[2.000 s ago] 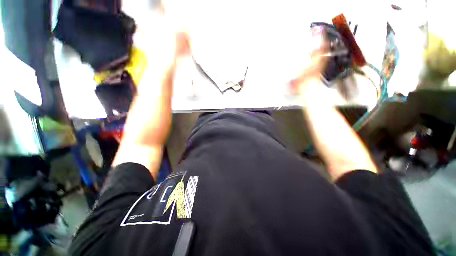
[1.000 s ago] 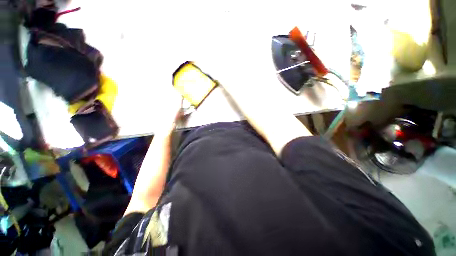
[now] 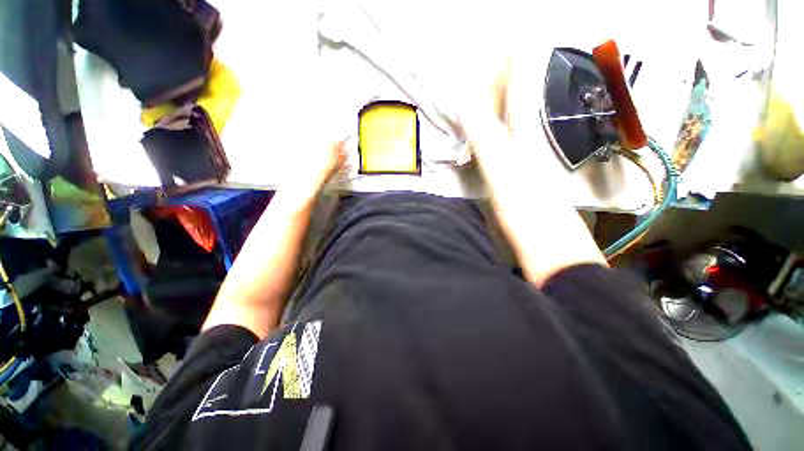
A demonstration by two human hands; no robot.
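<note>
The yellow template (image 3: pixel 389 139) lies near the table's front edge, its rounded end away from me, with a dark rim of the pocket piece (image 3: pixel 419 141) around it. My left hand (image 3: pixel 333 160) is just left of it, washed out by glare; its fingers are hard to make out. My right hand (image 3: pixel 483 123) is to the right of the template, apart from it, blurred and overexposed; its grip is unclear. The steam iron (image 3: pixel 575 110) with its orange-brown handle (image 3: pixel 620 93) stands at the right, untouched.
Dark cloth pieces (image 3: pixel 150 44) are heaped at the table's left, with yellow material (image 3: pixel 220 92) beside them. A greenish-blue hose (image 3: pixel 666 198) runs from the iron over the front edge. A blue crate (image 3: pixel 231 211) is below left, a fan (image 3: pixel 710 295) below right.
The template and dark piece, tilted between my hands a second ago, now lie straight at the table edge. My right hand has moved off to the right. The camera view has shifted.
</note>
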